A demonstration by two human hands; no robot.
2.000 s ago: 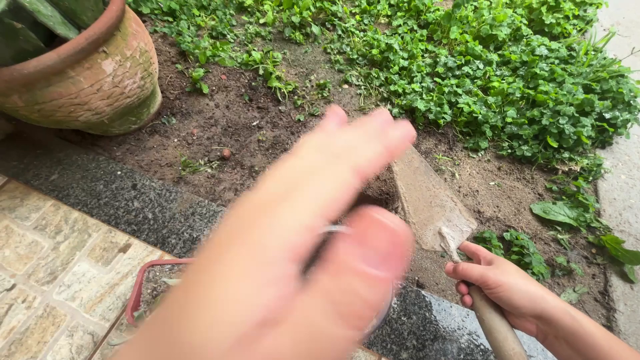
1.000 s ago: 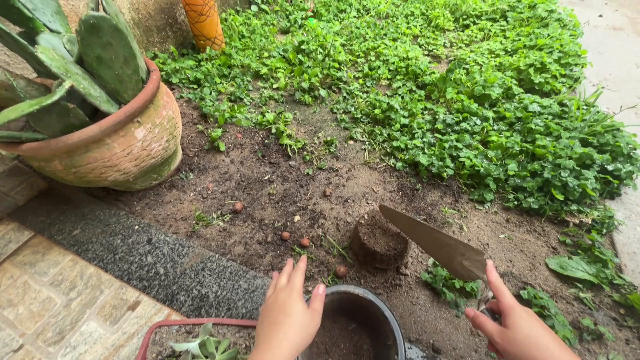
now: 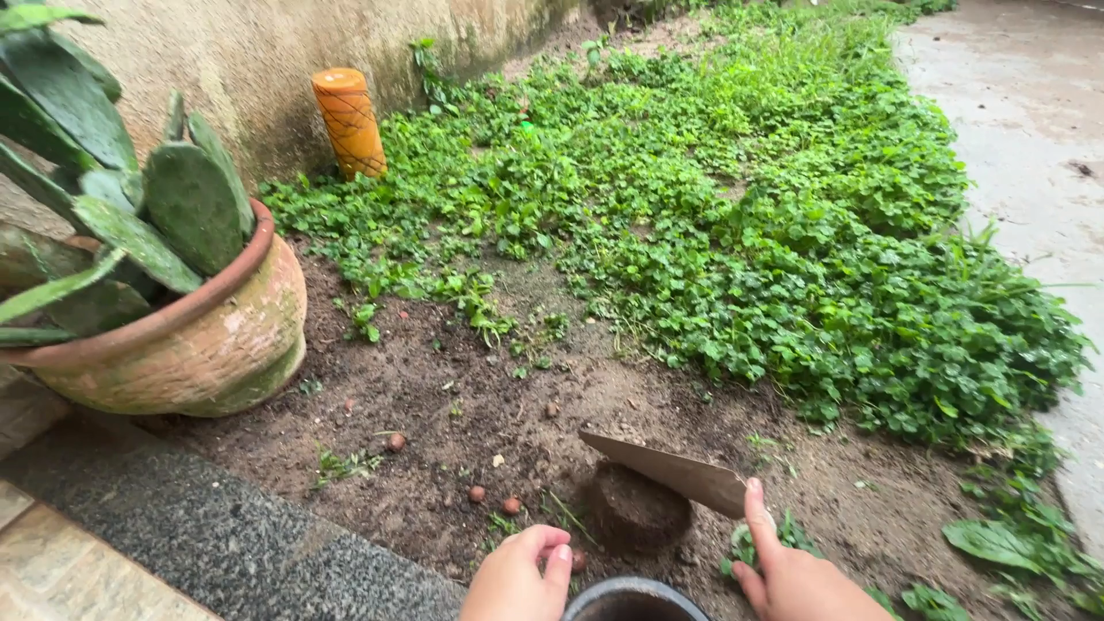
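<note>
My right hand (image 3: 798, 573) grips a pointed metal trowel (image 3: 668, 470) low at the right, index finger stretched against the blade's rear; the handle is mostly hidden. Slanting up and left, the blade lies at the back edge of a round, dark soil clump (image 3: 638, 509), and I cannot tell whether they touch. My left hand (image 3: 526, 573) is empty, its fingers loosely curled with the thumb a little apart, left of the clump. Between the hands the rim of a dark round pot (image 3: 634, 588) shows at the bottom edge. Several small brown balls (image 3: 511, 505) lie on the soil.
A terracotta pot (image 3: 259, 319) with a prickly pear cactus (image 3: 194, 203) stands at left. Behind it are a rough wall (image 3: 224, 52) and an orange cylinder (image 3: 349, 125). Green ground cover (image 3: 733, 241) spreads beyond the soil. A granite edging (image 3: 224, 526) and concrete path (image 3: 1009, 129) flank the bed.
My left hand has moved from close before the camera to beside the soil clump. The trowel, lying flat two seconds ago, now has its blade tilted on edge. The view has shifted to show more wall.
</note>
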